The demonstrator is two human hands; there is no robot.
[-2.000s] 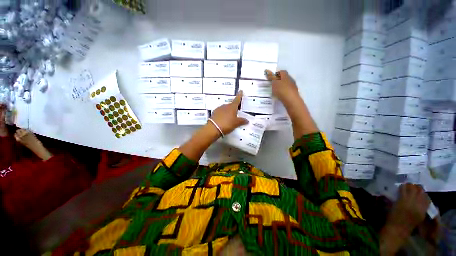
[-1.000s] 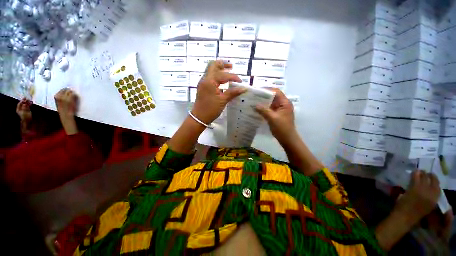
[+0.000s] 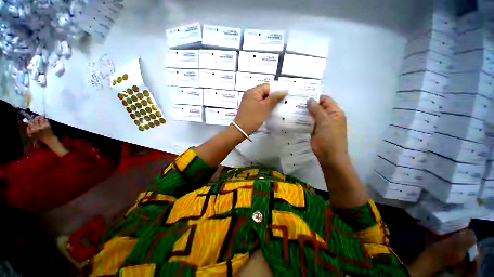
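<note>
Both my hands hold a white printed label strip over the lower right of the carton grid. My left hand pinches its left edge with thumb and finger. My right hand pinches near its right edge. The strip hangs down towards me, partly blurred. Small white cartons stand in rows beyond my hands. Most show small print and a dot. The two back cartons of the right column look blank. The strip and my hands hide some lower-right cartons.
Gold-brown round seals lie on a sheet at left, beside a handwritten note. Small white parts are heaped at far left. Tall carton stacks stand at right. Other people's hands show at left and lower right.
My hands went from touching the cartons to holding the label strip. Since a second ago they have moved rightward with it and spread slightly. The view has shifted a little.
</note>
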